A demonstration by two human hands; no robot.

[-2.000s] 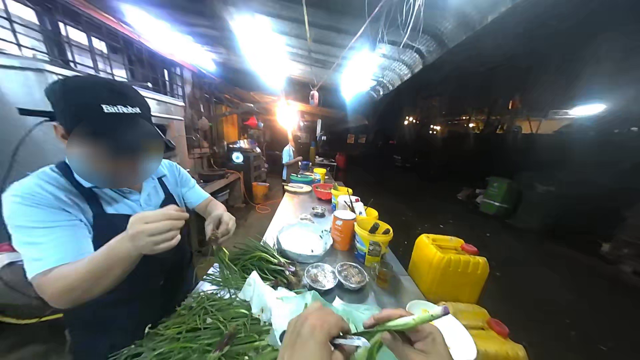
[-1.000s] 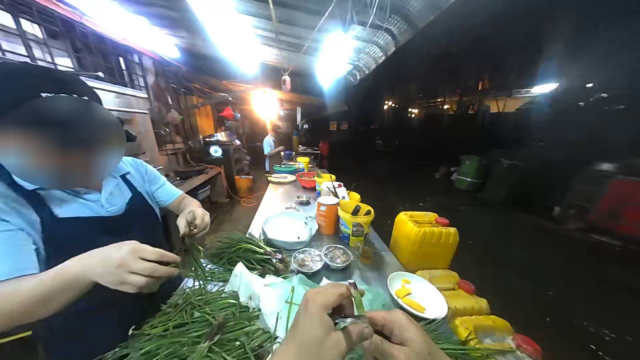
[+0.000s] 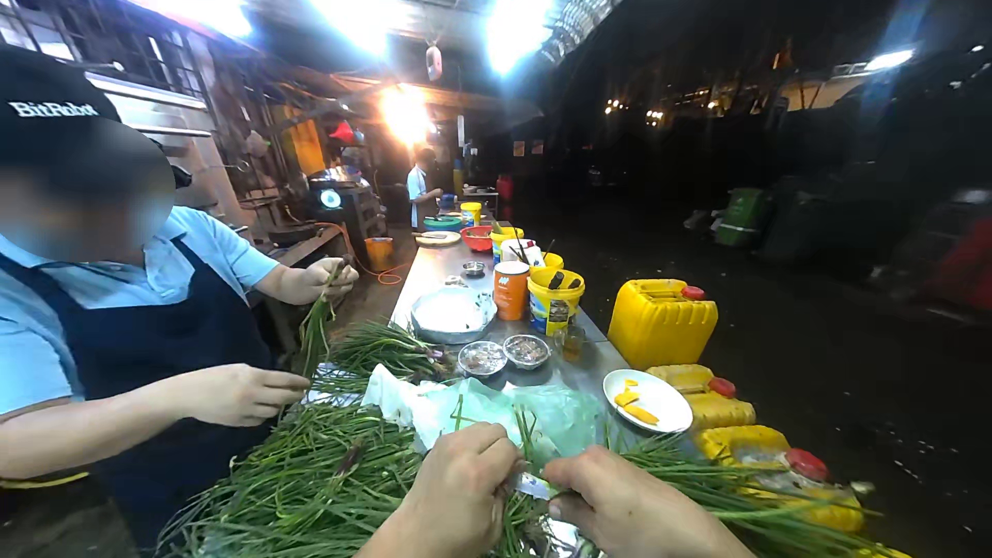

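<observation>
My left hand (image 3: 465, 484), low in the middle, has its fingers closed round one end of a pale flat strip (image 3: 533, 486); whether it is a blade cannot be told. Beside it, my right hand (image 3: 620, 496) pinches a green stalk, probably a green onion, at the strip's other end; its far part is hidden. Long green onion leaves (image 3: 744, 496) stretch out to the right behind my right hand. Left of my hands lies a large heap of green onions (image 3: 325, 473). A pale green plastic bag (image 3: 480, 407) lies just beyond my fingertips, and another bunch of green onions (image 3: 380, 349) lies behind it.
At left, a co-worker's hands (image 3: 240, 395) hold green onions. Two foil bowls (image 3: 482, 358), a round metal tray (image 3: 453, 314), an orange canister (image 3: 511, 291) and yellow buckets (image 3: 555, 298) stand farther along the table. A white plate (image 3: 670, 399) and yellow jerrycans (image 3: 663, 322) are at right.
My hands have come closer together since the earliest frame, where a thick green stalk stuck out to the right of them. The co-worker's left hand has risen with green onions in it. The view has turned somewhat.
</observation>
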